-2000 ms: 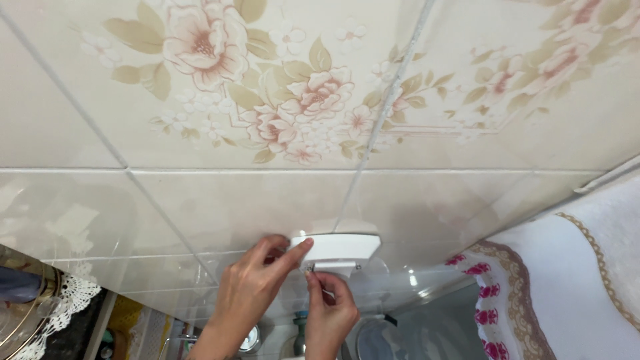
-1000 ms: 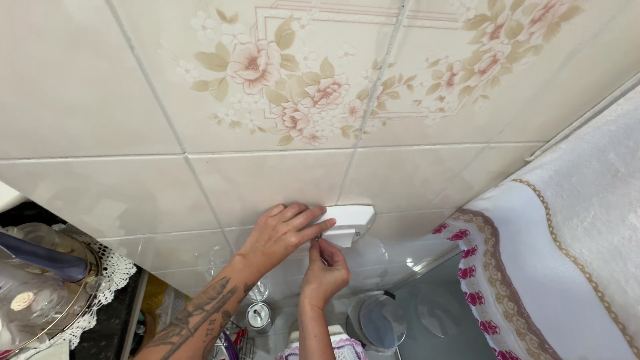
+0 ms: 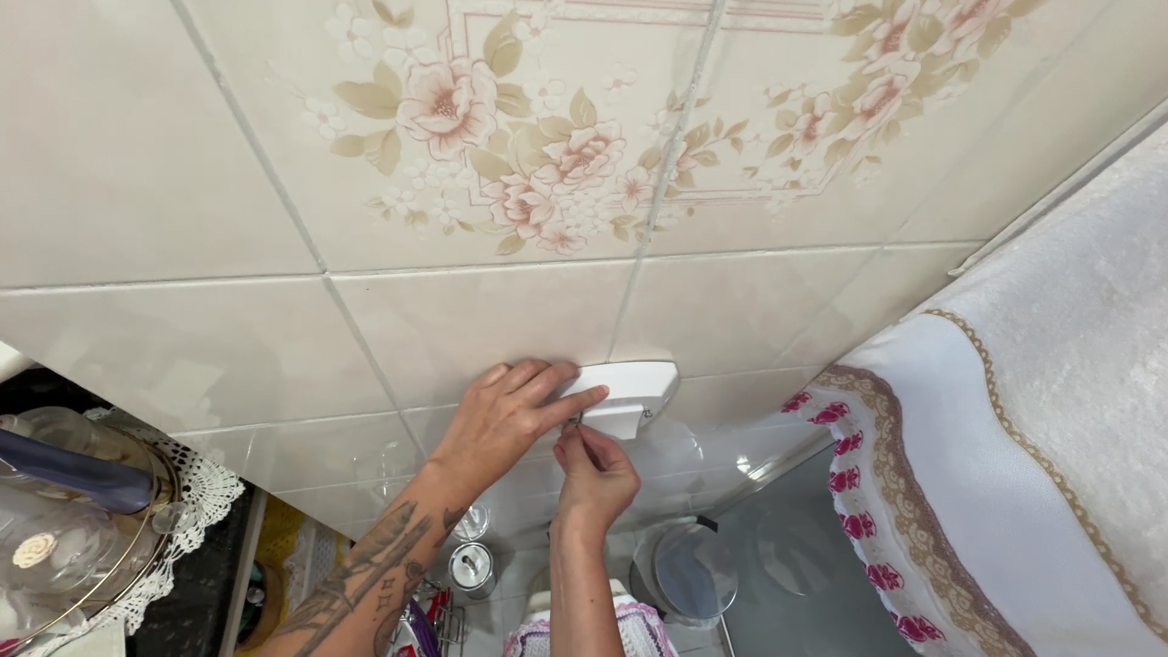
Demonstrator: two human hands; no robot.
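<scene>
A white plastic wall fixture (image 3: 634, 381) sits against the tiled wall (image 3: 493, 319), low in the middle of the view. Over its left end lies my left hand (image 3: 516, 411), fingers spread, the index fingertip touching its front. Just below, the thumb and fingers of my right hand (image 3: 593, 474) are pinched together at the fixture's lower left edge, on a small thin metal-looking piece (image 3: 577, 420) that is mostly hidden. A small screw-like part (image 3: 648, 413) shows at the fixture's right side.
Right: a white curtain (image 3: 985, 438) with lace trim. Lower left: a dark counter (image 3: 196, 538) with a lace doily and glassware in a wire holder. Below my hands: a lidded metal canister (image 3: 472, 568), a wire rack (image 3: 447, 620), a clear round bin (image 3: 684, 570) and a crochet-edged cloth (image 3: 639, 625).
Both hands stay at the fixture's left end, with only small shifts of the fingers. The view has moved, so more of the forearms and the floor shows than two seconds ago.
</scene>
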